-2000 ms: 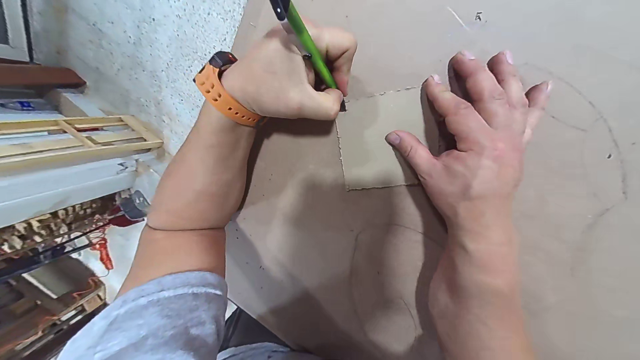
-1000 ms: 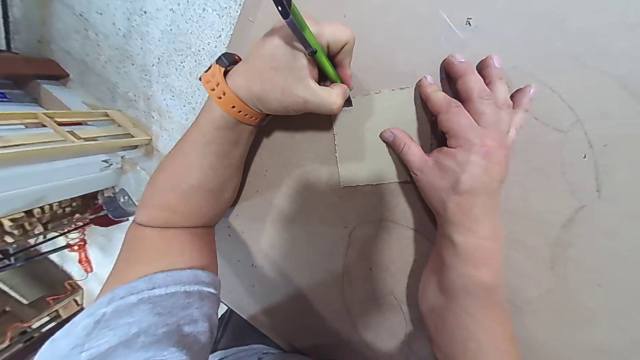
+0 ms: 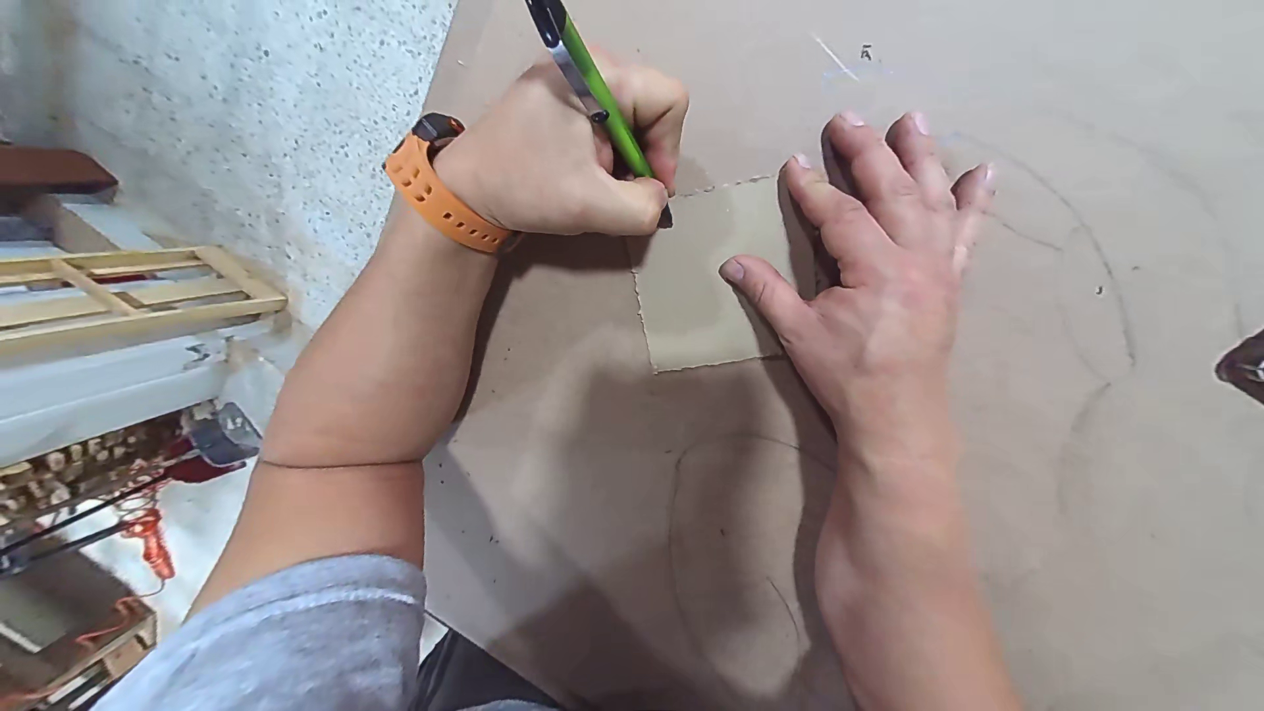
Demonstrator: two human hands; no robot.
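Observation:
My left hand (image 3: 583,148), with an orange-strapped watch (image 3: 444,197) on the wrist, grips a green and black pen (image 3: 612,114). The pen slants down, its dark tip at the upper left part of a roughly square, beige flat piece (image 3: 706,286) with ragged edges. Whether the tip touches the piece cannot be told. My right hand (image 3: 869,237) lies palm down with fingers spread, its thumb over the piece and its palm and index finger along the right edge, which they partly hide. Under both is a large brown sheet or board (image 3: 1086,553).
Curved pencil lines (image 3: 1096,257) mark the board at right and below the piece. A dark pointed object (image 3: 1246,367) shows at the right edge. Beyond the board's left edge are a speckled floor (image 3: 257,109), a wooden frame (image 3: 128,296) and an orange cord (image 3: 153,543).
A dark pointed object has come into view at the right edge. My left hand keeps the pen near the piece's upper left part, and my right hand stays on the piece.

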